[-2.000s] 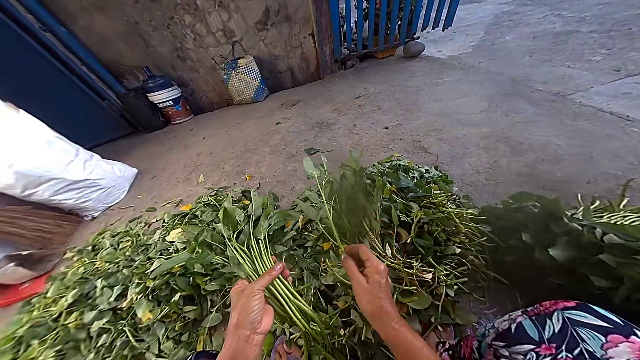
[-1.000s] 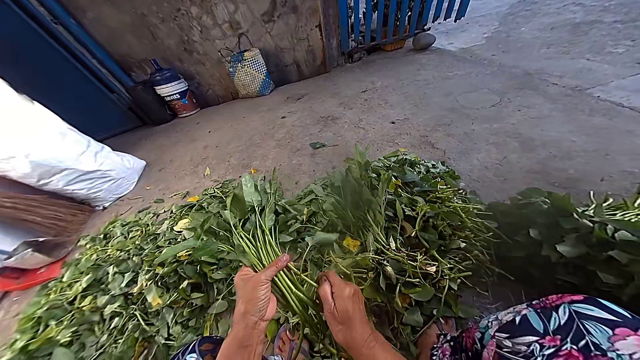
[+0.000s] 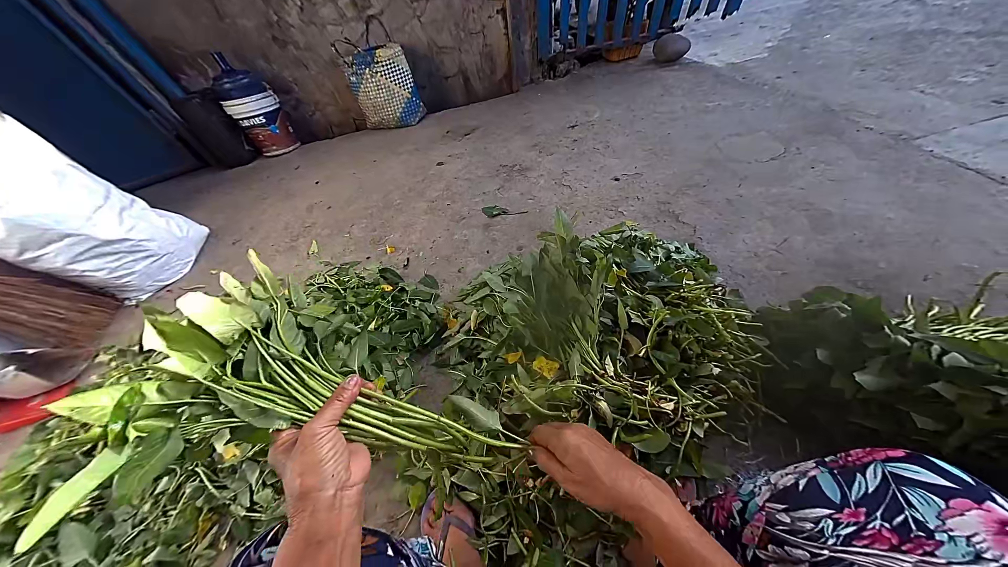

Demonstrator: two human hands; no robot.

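A bundle of long green leafy vegetable stems [image 3: 370, 405] lies across my left hand [image 3: 323, 461], which grips it with the thumb on top; its broad leaves fan out at the left. My right hand [image 3: 579, 465] pinches the cut ends of one or more stems at the bundle's right end; its fingertips are partly hidden. Behind my right hand rises a heap of leafy greens [image 3: 669, 339] with some yellow leaves. Looser greens [image 3: 197, 496] cover the ground below and left of the bundle.
More greens [image 3: 858, 362] lie at the right, beside my floral-clothed knee [image 3: 858, 504]. At the left are a white sack [image 3: 94, 220], a broom [image 3: 51, 307] and a red dustpan [image 3: 35, 405]. A woven bag [image 3: 386, 87] and a paint bucket [image 3: 260, 118] stand by the wall. A stone [image 3: 671, 48] sits near the blue gate.
The bundle in my left hand has swung from upright to nearly level, leaves to the left. A leaf sprig my right hand held up two seconds ago is out of it; one lies on the concrete.
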